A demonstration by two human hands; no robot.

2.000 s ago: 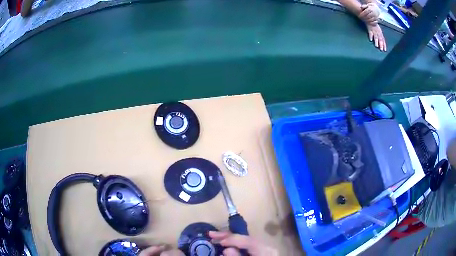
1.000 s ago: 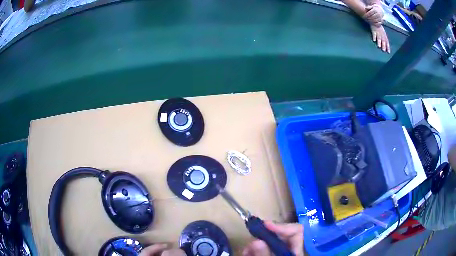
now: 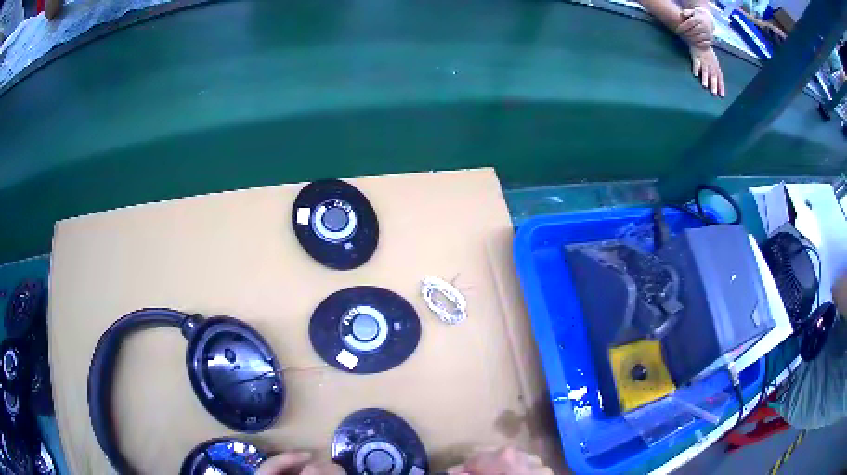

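Note:
A black speaker plate with a silver-grey centre (image 3: 378, 447) lies at the bottom, cut by the edge. My left hand (image 3: 299, 465) is between it and an open ear cup (image 3: 223, 457); only its fingers show. My right hand (image 3: 504, 462) is right of the plate, blurred and mostly below the edge; what it holds is hidden. A headset with a black headband (image 3: 100, 380) lies at the left, its glossy ear cup (image 3: 235, 373) showing thin lead wires. Two more speaker plates lie above, one in the middle (image 3: 365, 328) and one at the back (image 3: 335, 224).
A silvery solder coil (image 3: 444, 300) lies on the tan cardboard (image 3: 186, 250). At the right, a blue tray (image 3: 541, 306) holds a dark grey box (image 3: 724, 278) and a yellow sponge (image 3: 641, 374). Black discs (image 3: 13, 371) cluster at the left edge. Another person's hands (image 3: 701, 46) show at the top right.
The soldering iron, earlier in my right hand with its tip at the middle plate, no longer shows. My right hand has moved down towards the bottom edge. My left hand stays near the open cup.

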